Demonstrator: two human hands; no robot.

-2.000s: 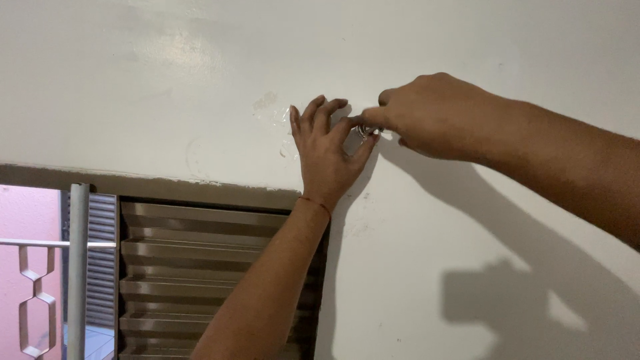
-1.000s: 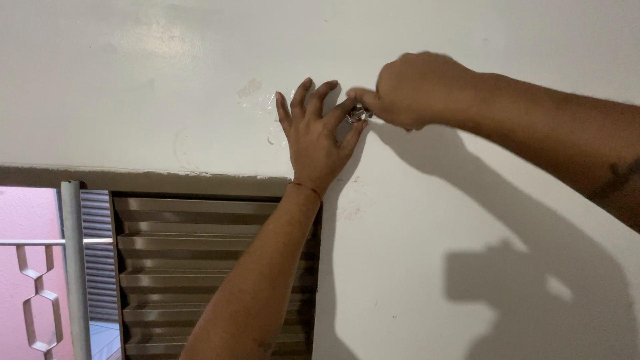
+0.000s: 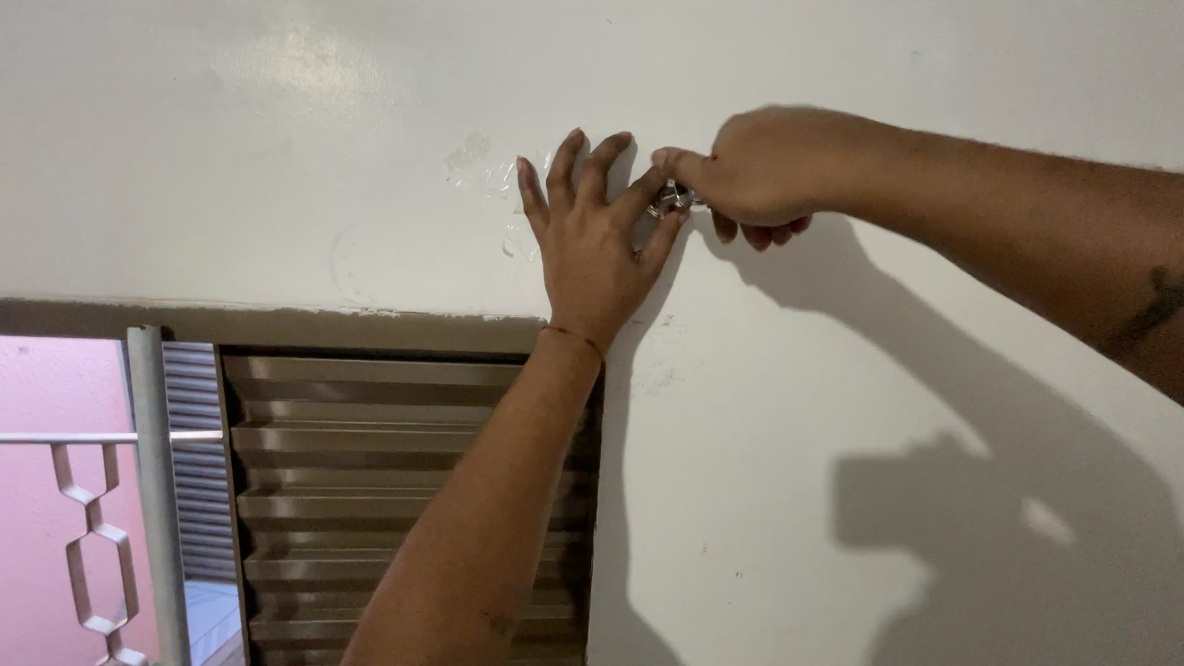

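Observation:
Against the white wall [image 3: 416,222], above the window's right corner, a small shiny, clear or metallic round piece [image 3: 673,197] lies between my two hands. My left hand [image 3: 597,227] rests on the wall with its fingers spread, thumb and index finger pinching the left side of that piece. From the right, my right hand [image 3: 763,171] touches the piece's edge with thumb and curled fingers. What exactly the piece is, and whether it is fixed to the wall, cannot be told. Shiny clear marks, like tape or glue, show on the wall left of my left hand.
Below my hands is a brown metal window frame [image 3: 277,326] with a ribbed shutter panel [image 3: 370,481]. An upright metal pole [image 3: 155,499] and a white ornamental grille [image 3: 92,518] stand at the left, before a pink wall [image 3: 37,388]. Arm shadows fall on the wall at right.
Both hands stay at the small shiny piece. My right hand has shifted and turned a little around it, and more of its curled fingers shows below now.

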